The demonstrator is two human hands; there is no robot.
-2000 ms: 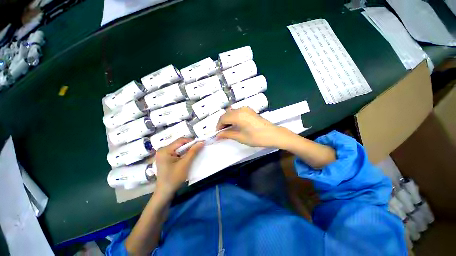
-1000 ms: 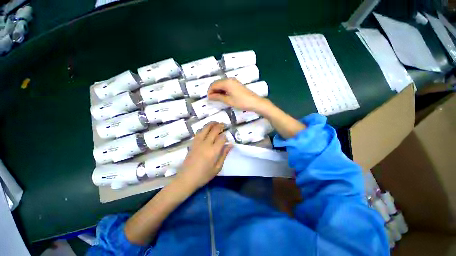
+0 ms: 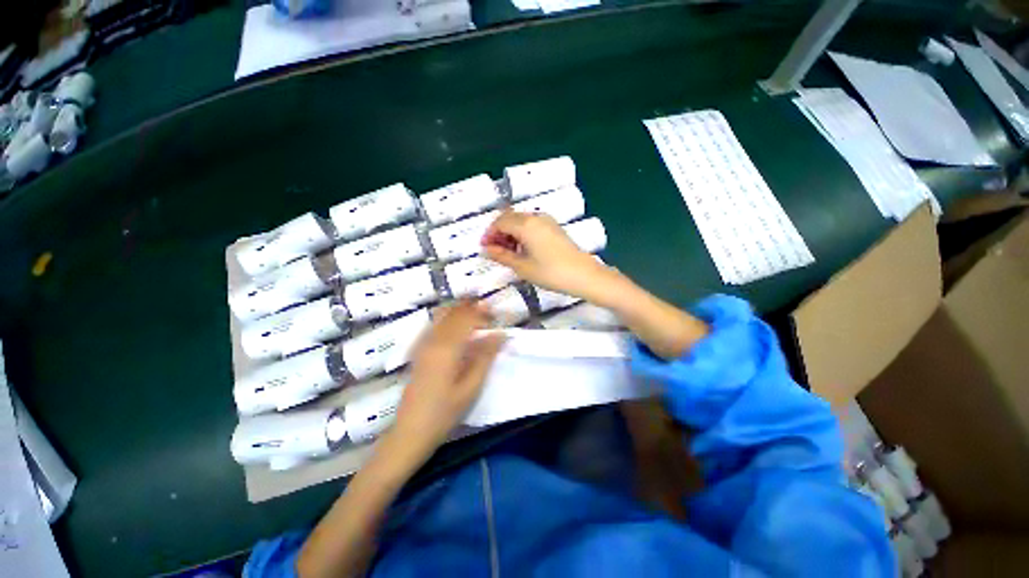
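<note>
White cylindrical housings (image 3: pixel 389 290) with small dark print lie in tight rows on a beige cardboard pad (image 3: pixel 257 483). My left hand (image 3: pixel 442 364) is blurred, over the lower middle housings and the left end of a white paper (image 3: pixel 555 386). The paper lies along the near edge of the rows, with a narrow white strip (image 3: pixel 575 343) along its top. My right hand (image 3: pixel 536 251) is above the right-hand housings, its thumb and fingertips pinched together. Whether a label is between its fingertips is too small to tell. What my left fingers touch is also unclear.
A printed label sheet (image 3: pixel 730 198) lies right of the pad. More papers (image 3: pixel 869 152) and a metal post (image 3: pixel 810 47) are behind it. An open carton (image 3: pixel 874 322) is at right, with housings (image 3: pixel 903 497) inside. Loose housings (image 3: pixel 45 127) lie far left; a large paper sheet (image 3: pixel 17 497) is at the left edge.
Since two seconds ago, my hands have parted: my right hand has moved up over the housings, my left rightward. The paper's raised right end now lies lower, by my right sleeve.
</note>
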